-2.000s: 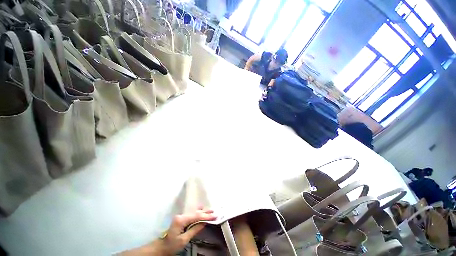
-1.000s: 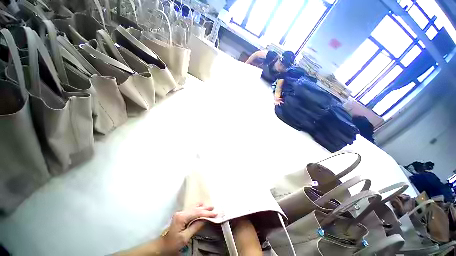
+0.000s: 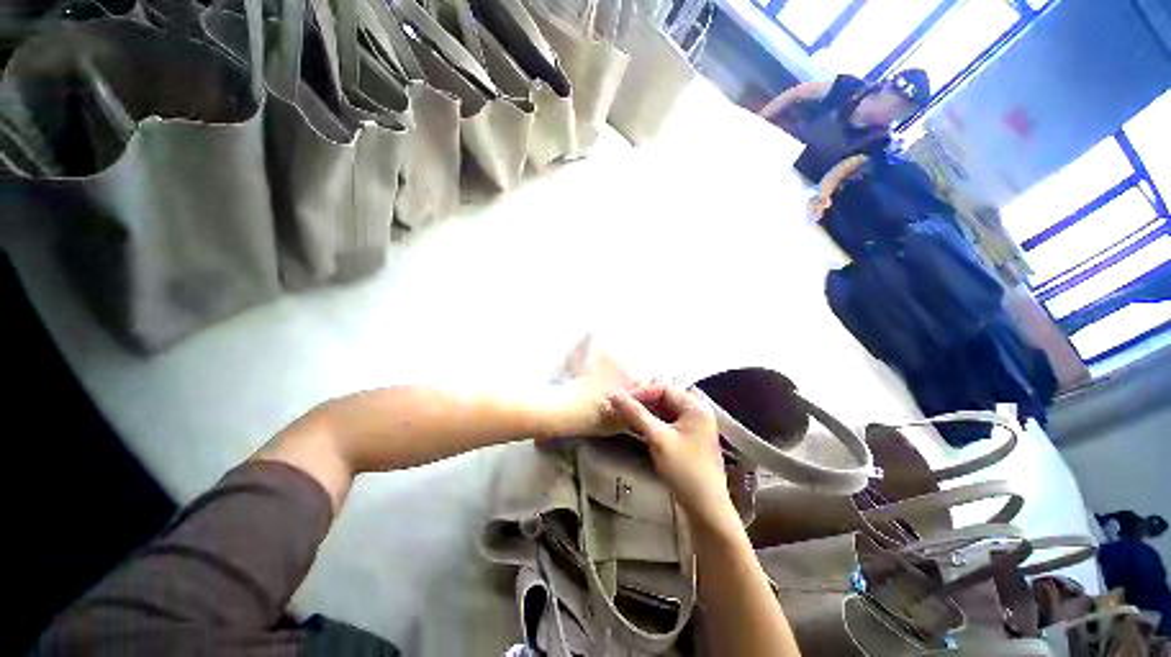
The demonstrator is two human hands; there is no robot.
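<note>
A grey-beige tote bag (image 3: 616,494) lies at the bottom centre, with a small flap and metal dot on its front. A curved handle (image 3: 822,472) stands out at its right, beside the dark open mouth. My left hand (image 3: 593,401) reaches in from the left and my right hand (image 3: 681,434) from below. Their fingertips meet at the bag's upper edge and pinch there. What lies between the fingertips is too small to tell.
Similar tote bags (image 3: 193,244) stand in a row at upper left. More bags (image 3: 815,565) lie at lower right, some with bright blue scraps. Across the white table (image 3: 514,276), a person (image 3: 841,122) bends over dark blue piles (image 3: 918,270).
The view has shifted. My right arm has come out of the bag mouth, and both hands now meet at the edge. The far person's arm and the dark blue pile have moved.
</note>
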